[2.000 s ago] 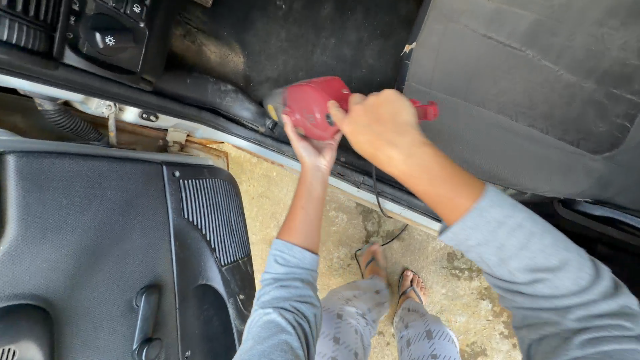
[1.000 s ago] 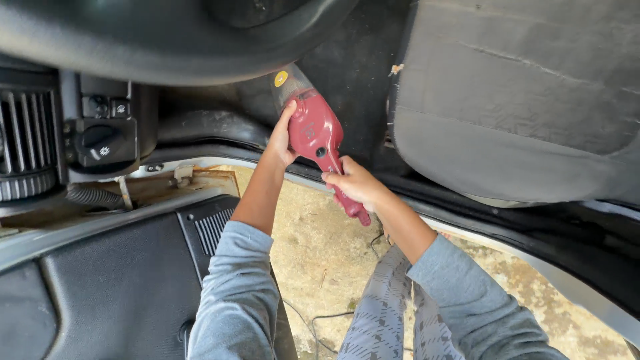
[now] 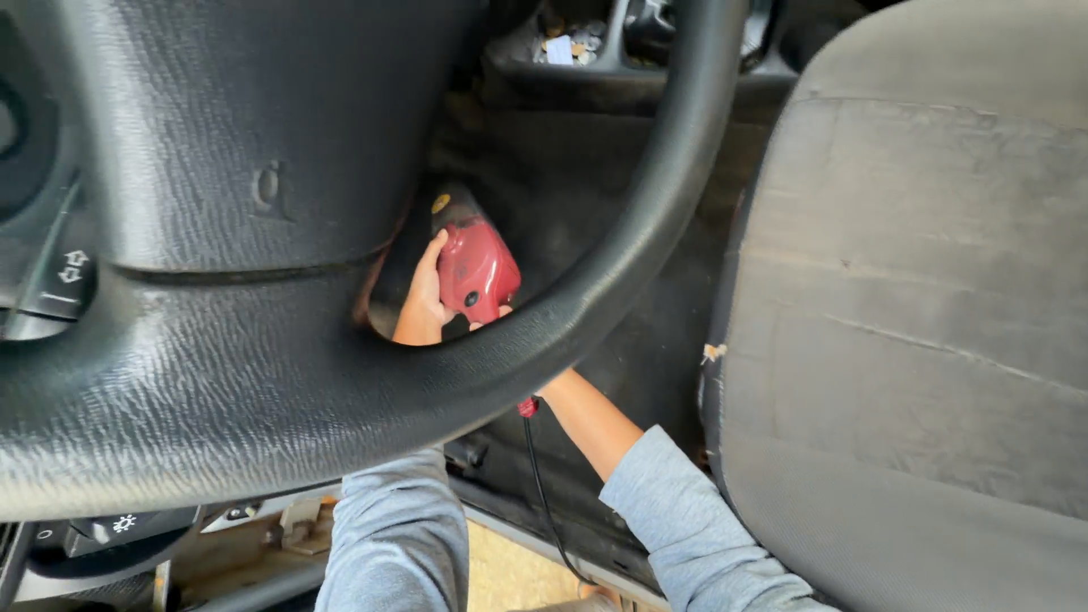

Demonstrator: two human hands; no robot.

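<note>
A red handheld vacuum cleaner (image 3: 478,265) with a dark, see-through nozzle is over the dark car floor, seen through the opening of the steering wheel. My left hand (image 3: 425,293) holds the side of its body, thumb near the nozzle end. My right hand (image 3: 493,318) is at its handle, mostly hidden behind the wheel rim; only some fingers show above the rim and the wrist below it. A black cord (image 3: 537,484) runs from the handle end down toward the door sill.
The black steering wheel (image 3: 595,297) spans the near view. A worn grey seat (image 3: 901,280) fills the right. A centre console (image 3: 586,72) with small items lies beyond the floor (image 3: 654,340). The door sill (image 3: 544,544) crosses below.
The vacuum cleaner and both hands have moved from the door sill farther into the footwell, behind the steering wheel. The view has shifted farther into the car.
</note>
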